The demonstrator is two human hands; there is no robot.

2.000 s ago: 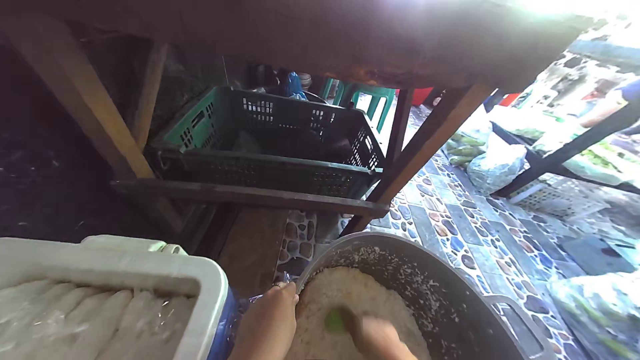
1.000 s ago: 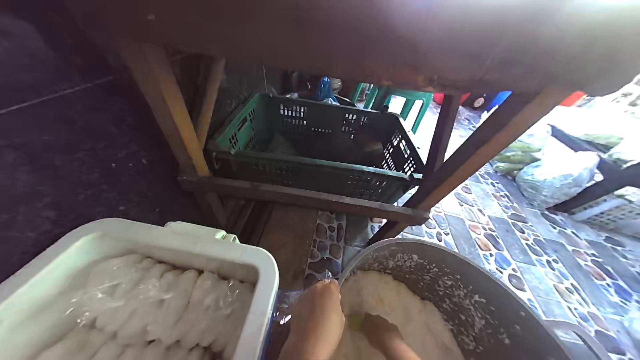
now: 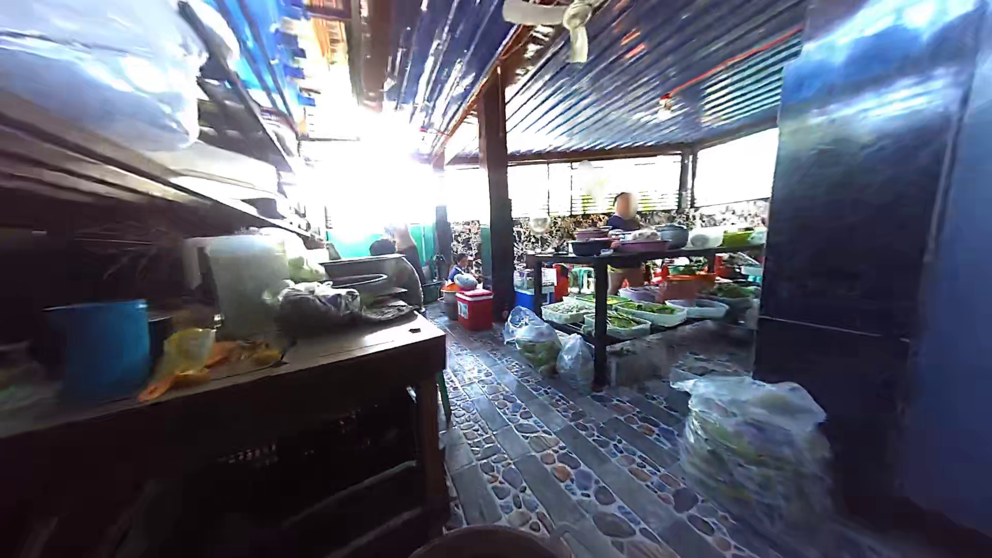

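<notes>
Neither my left hand nor my right hand is in view. At the bottom edge only the rim of the large pot [image 3: 490, 542] shows; what it holds is cut off. A wooden table [image 3: 353, 349] stands on the left. On its top are a blue plastic container [image 3: 101, 349], a yellow plastic bag [image 3: 184, 356], a tall translucent container [image 3: 246, 287] and a dark plastic bag [image 3: 316, 304].
Plastic bags of greens [image 3: 752, 449] stand on the pebble-patterned floor [image 3: 558, 457] at right. Farther back are a dark rack [image 3: 601, 310] with trays of greens, a red cooler [image 3: 474, 310], a post [image 3: 496, 194] and several people. A dark cabinet [image 3: 845, 256] fills the right side.
The view has swung up strongly from the pot to the room. Both hands, seen in the pot earlier, are out of frame, as is the white tub at left.
</notes>
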